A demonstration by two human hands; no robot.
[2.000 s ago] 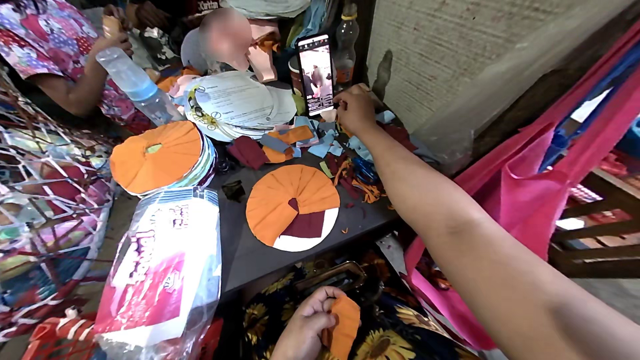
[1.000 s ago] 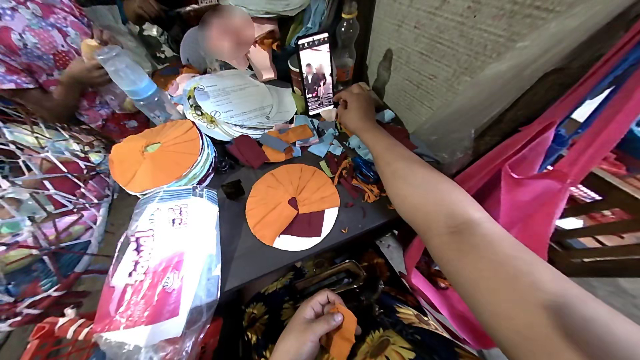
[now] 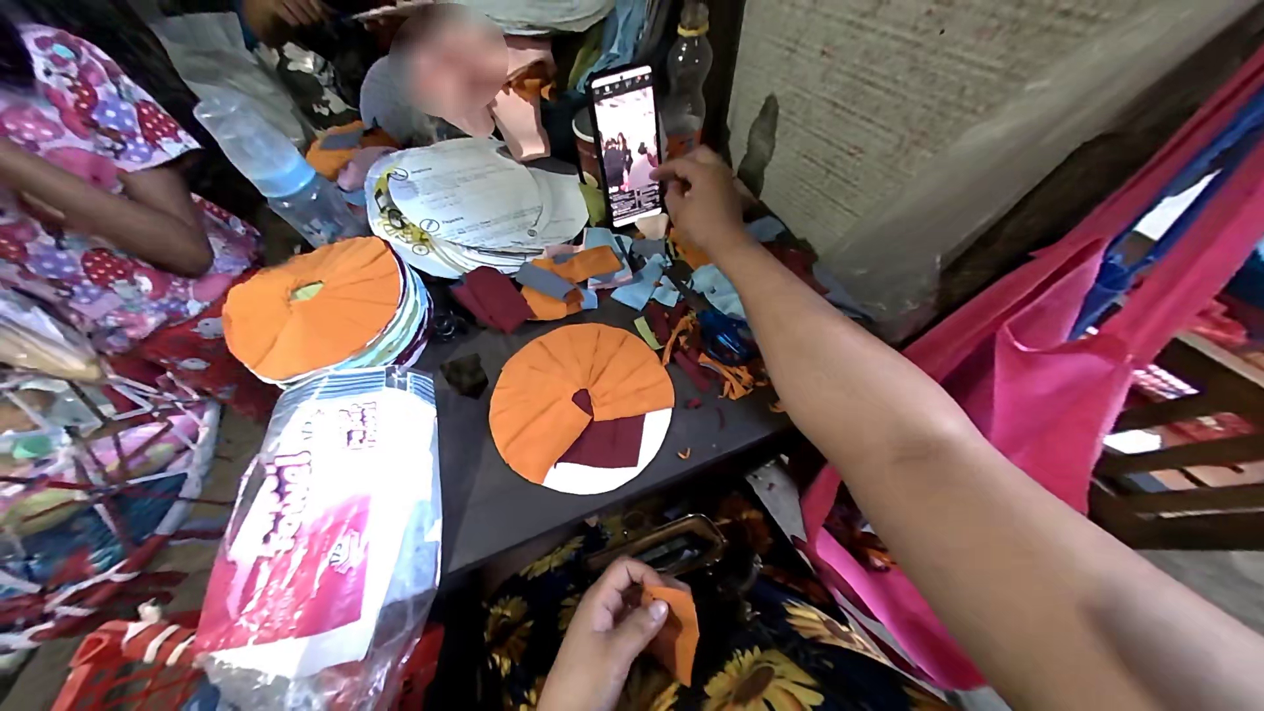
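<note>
My left hand (image 3: 617,627) pinches a small orange fabric piece (image 3: 676,632) between thumb and fingers, low over my flowered lap. My right hand (image 3: 699,197) reaches to the upright smartphone (image 3: 627,148), its index finger at the lower right edge of the lit screen; the other fingers are curled and nothing shows in them. On the dark table between them lies a disc of pleated orange fabric (image 3: 538,395) on a white round base, with maroon patches (image 3: 612,441) at its lower right. A stack of similar orange-topped discs (image 3: 311,311) stands to its left.
Fabric scraps (image 3: 642,281) litter the table behind the disc. White printed rounds (image 3: 474,197) are stacked farther back. A plastic packet (image 3: 326,523) lies at the left table edge, with a baby bottle (image 3: 281,173) behind. Another person sits at left. A pink bag (image 3: 1047,395) hangs at right.
The picture on the phone screen has changed. My right hand's index finger now extends to the screen edge. The other person's hand at left has moved down, away from the bottle.
</note>
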